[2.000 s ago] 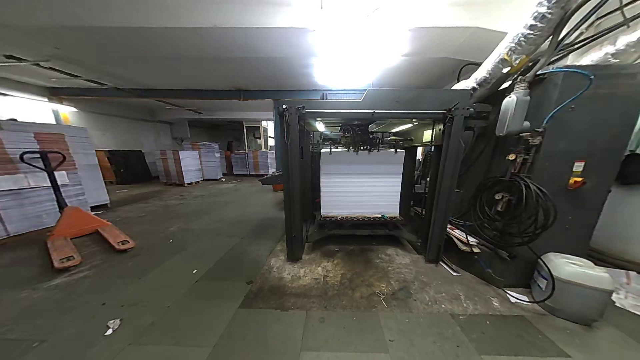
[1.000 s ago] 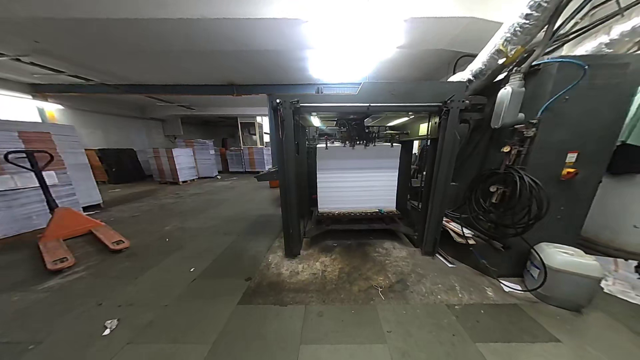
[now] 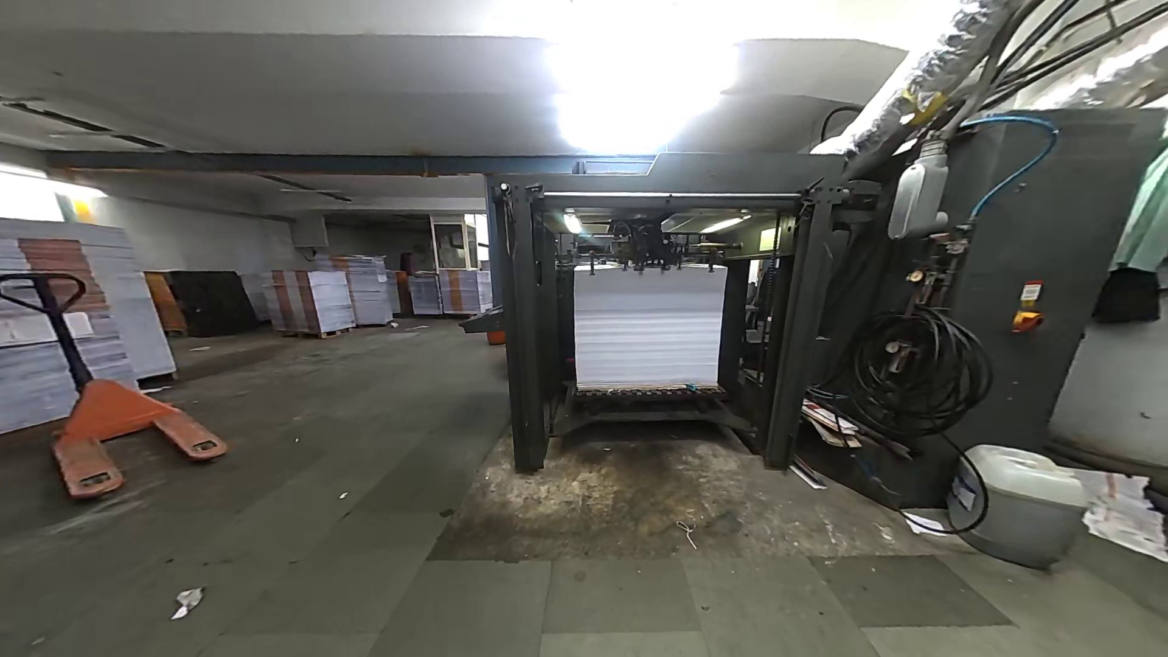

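Note:
Neither of my hands is in the head view. Straight ahead stands the dark metal frame of a sheet-fed press feeder [image 3: 787,347]. Inside it a tall stack of white paper sheets [image 3: 648,328] rests on a pallet [image 3: 639,396]. The black feeder head [image 3: 643,245] hangs just above the top of the stack. At the far left an orange hand pallet jack [image 3: 114,411] stands on the floor with its handle upright and its forks pointing toward me.
Paper stacks [image 3: 312,301] stand at the back left, others behind the pallet jack. On the right are a coiled black hose [image 3: 912,374], a dark cabinet [image 3: 1022,219] and a plastic drum [image 3: 1017,511]. A crumpled scrap [image 3: 187,602] and a string [image 3: 686,534] lie on the floor.

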